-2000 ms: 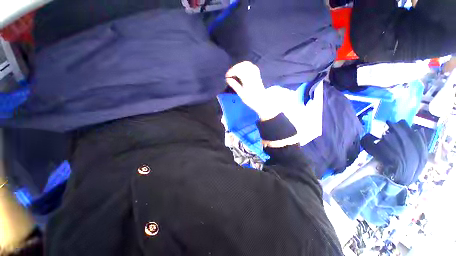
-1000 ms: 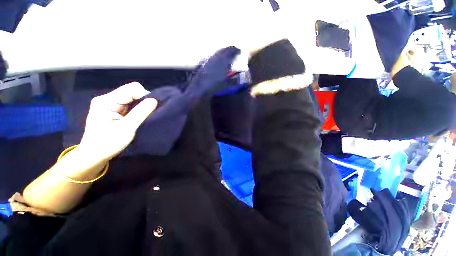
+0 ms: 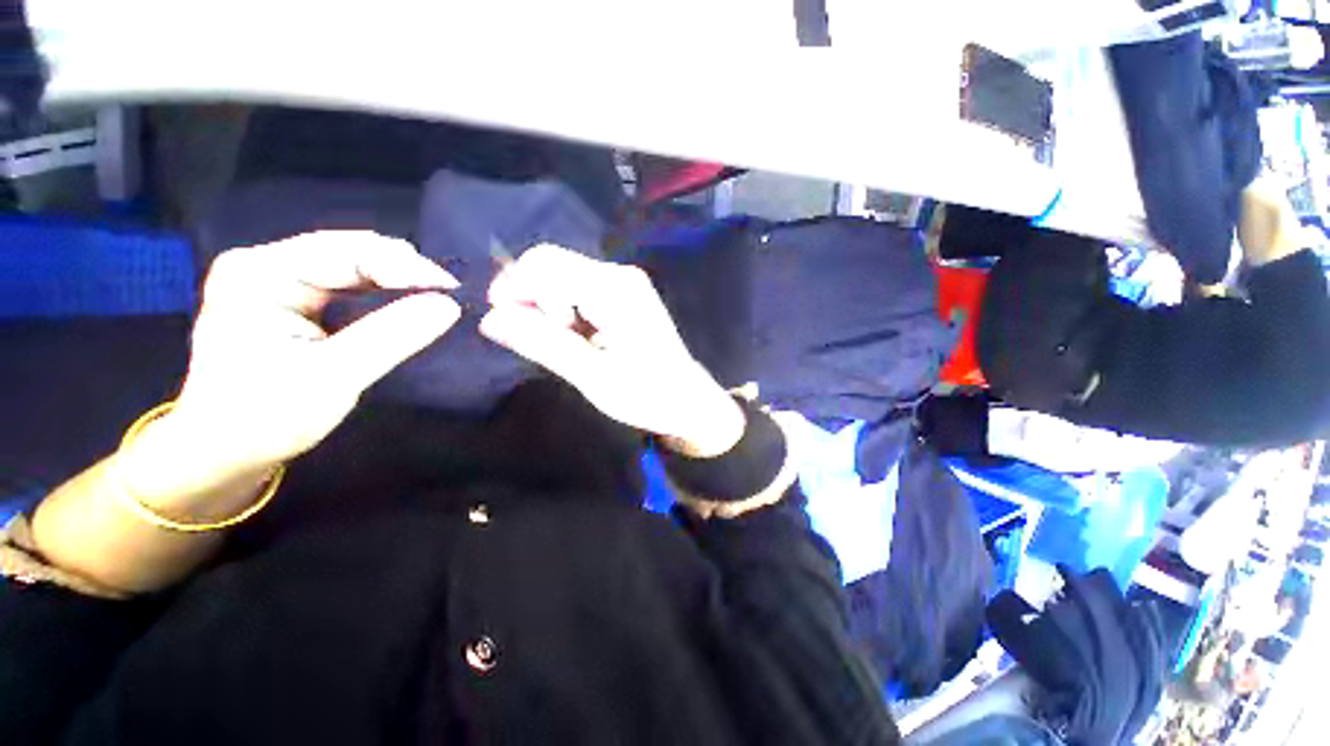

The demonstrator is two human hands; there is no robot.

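Note:
A small navy cloth piece (image 3: 514,216) lies low in front of my black jacket, behind and below my hands. My left hand (image 3: 299,343) is at the left with a yellow bangle on the wrist. Its thumb and fingertips pinch the cloth. My right hand (image 3: 605,343) faces it from the right, fingertips close to those of my left hand and also pinched at the cloth. The exact edge between the fingertips is blurred and partly hidden by the fingers.
A white table (image 3: 584,80) crosses the top, with a phone (image 3: 1006,95) at its right. Another person's dark sleeve (image 3: 1181,357) and hand hold navy cloth (image 3: 1179,153) at right. Navy garments (image 3: 846,313) and blue crates (image 3: 95,267) surround my lap.
The large navy garment left my lap between the earlier frames. My right hand has come back from the table edge to meet my left hand. The table sits higher in view.

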